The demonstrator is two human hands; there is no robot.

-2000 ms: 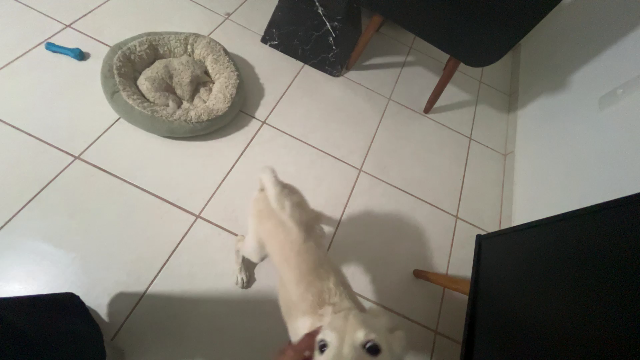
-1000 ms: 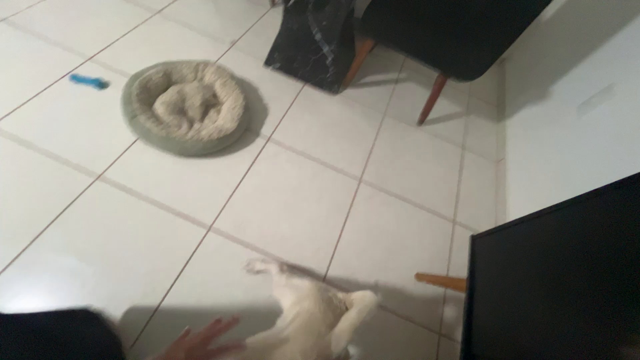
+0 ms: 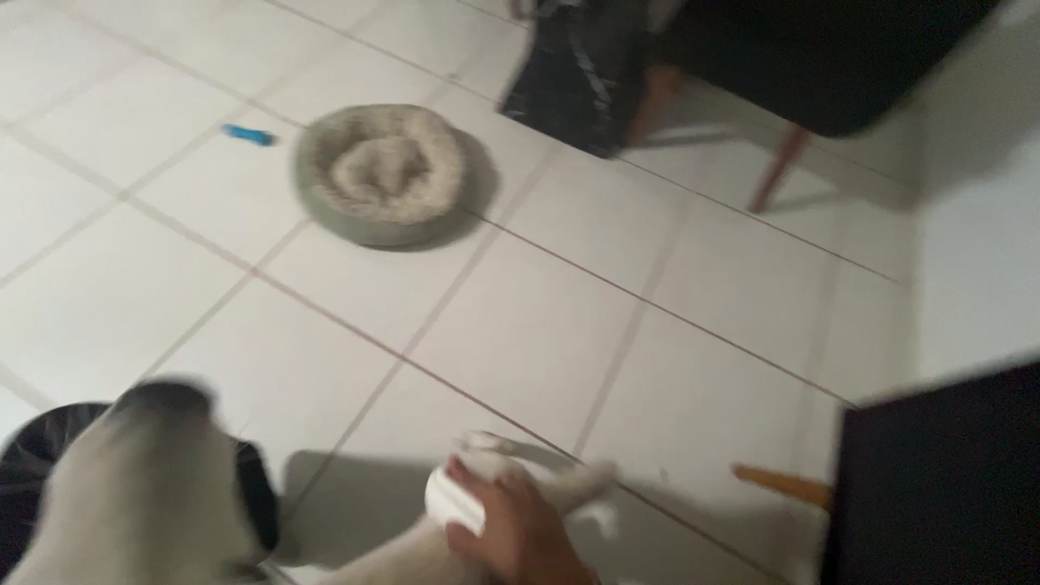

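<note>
My right hand (image 3: pixel 520 520) reaches in at the bottom centre, its fingers closed around a smooth, rounded white object (image 3: pixel 453 500) whose kind I cannot tell. Hand and object are at the hindquarters of a pale, short-haired dog, whose body (image 3: pixel 398 559) runs along the bottom edge. One hind leg (image 3: pixel 581 483) stretches right over the tiles. The dog's muzzle (image 3: pixel 146 479), with a dark nose, rises large and blurred at lower left, close to the camera. My left hand is out of view.
A round plush pet bed (image 3: pixel 390 171) lies on the tiled floor beside a blue toy (image 3: pixel 249 135). Dark furniture (image 3: pixel 829 65) with wooden legs stands at upper right, a black panel (image 3: pixel 942 487) at lower right. Dark fabric (image 3: pixel 41 463) shows behind the muzzle.
The dog's muzzle has come up at lower left, where one second ago a bare hand was spread beside the dog. The white object in my right hand has come into view.
</note>
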